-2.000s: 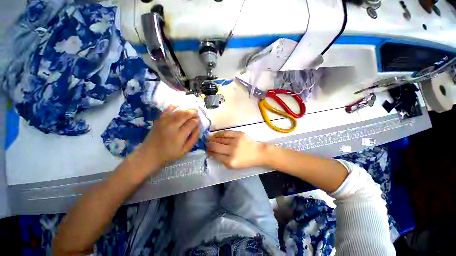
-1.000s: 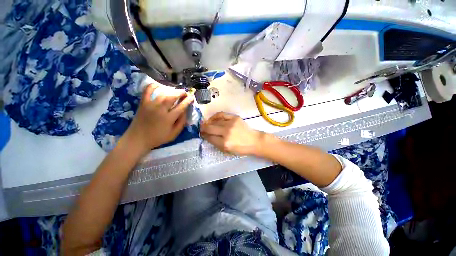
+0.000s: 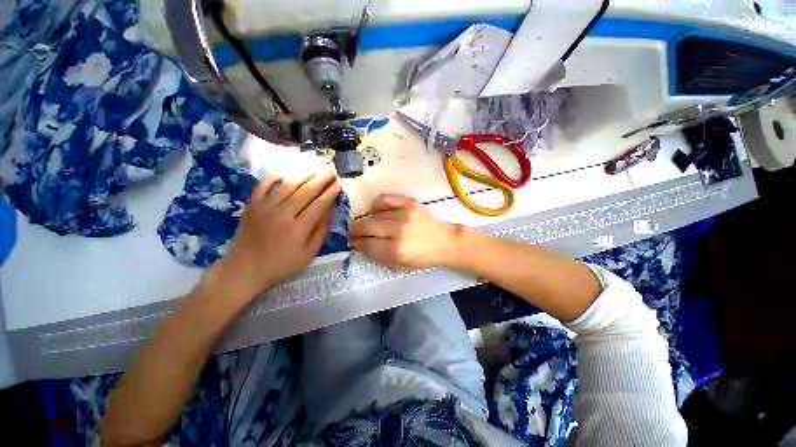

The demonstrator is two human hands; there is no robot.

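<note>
A blue floral garment piece (image 3: 202, 218) lies on the white machine bed, running from the left to the presser foot and needle (image 3: 341, 144). My left hand (image 3: 284, 223) lies over it, fingertips just below the foot, pressing or gripping the cloth; its fingers partly hide the edge. My right hand (image 3: 397, 234) pinches the right edge of the cloth just below and right of the foot. The cloth's free end hangs towards the front table edge between my hands.
Scissors with red and yellow handles (image 3: 489, 172) lie right of the needle, beside greyish-lilac scraps (image 3: 524, 118). A small reddish metal tool (image 3: 634, 155) and black clips (image 3: 711, 157) lie farther right. A floral pile (image 3: 87, 113) is at left. A ruler tape (image 3: 602, 216) runs along the front edge.
The view has shifted a little. My left hand's fingers now lie flatter on the cloth, where they were raised and pinching. My right hand stays at the cloth's right edge.
</note>
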